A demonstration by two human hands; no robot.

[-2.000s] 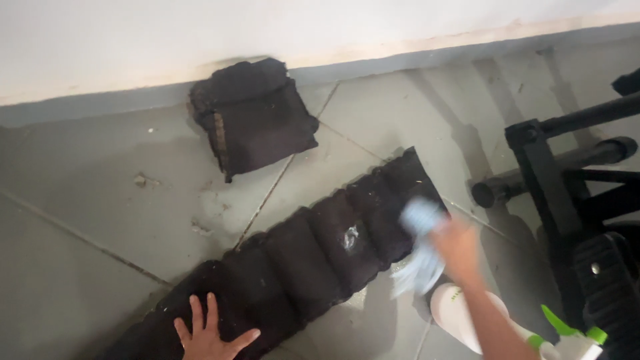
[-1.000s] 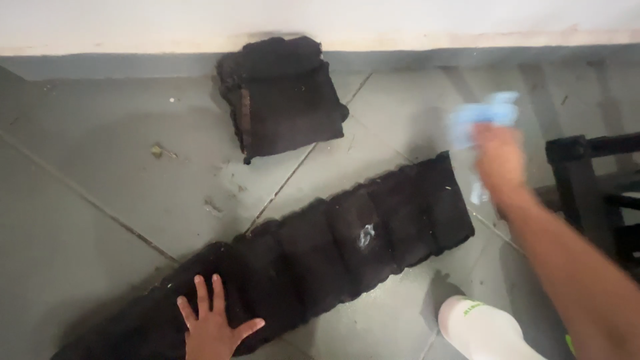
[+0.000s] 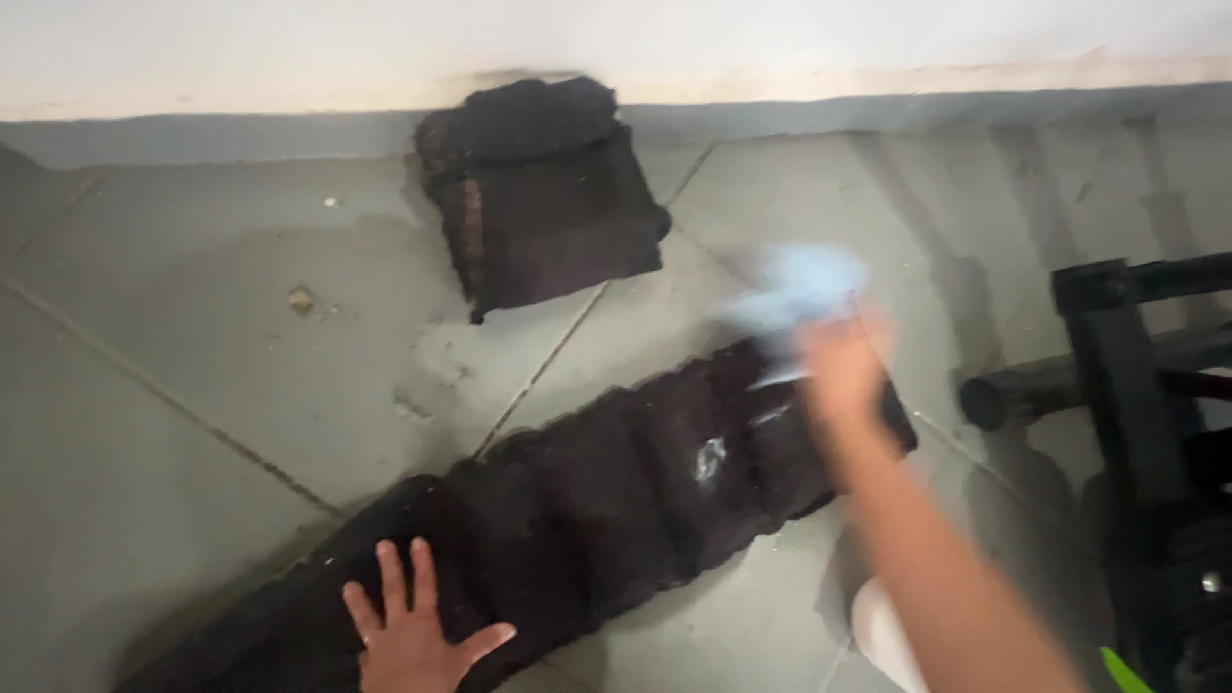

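A long black padded cushion (image 3: 597, 500) with stitched ribs lies slantwise on the tiled floor. My left hand (image 3: 414, 626) rests on its lower left part, fingers spread and holding nothing. A blurred light blue cloth (image 3: 799, 279) is in my right hand (image 3: 847, 356), over the cushion's upper right end. White, wet-looking foam or liquid (image 3: 710, 460) shows on the cushion, left of my right forearm; a fainter streak is nearer to it. Whether the cloth touches the cushion cannot be told.
A folded black fabric piece (image 3: 568, 212) lies near the wall (image 3: 289, 58). Black metal framework (image 3: 1116, 366) stands at the right. A white rounded object (image 3: 881, 626) is partly hidden behind my right forearm, with something green (image 3: 1121, 669) nearby. Small debris (image 3: 301, 300) dots the floor.
My right hand has moved with the blue cloth from beyond the cushion's right end to over that end. My left hand stays spread on the cushion.
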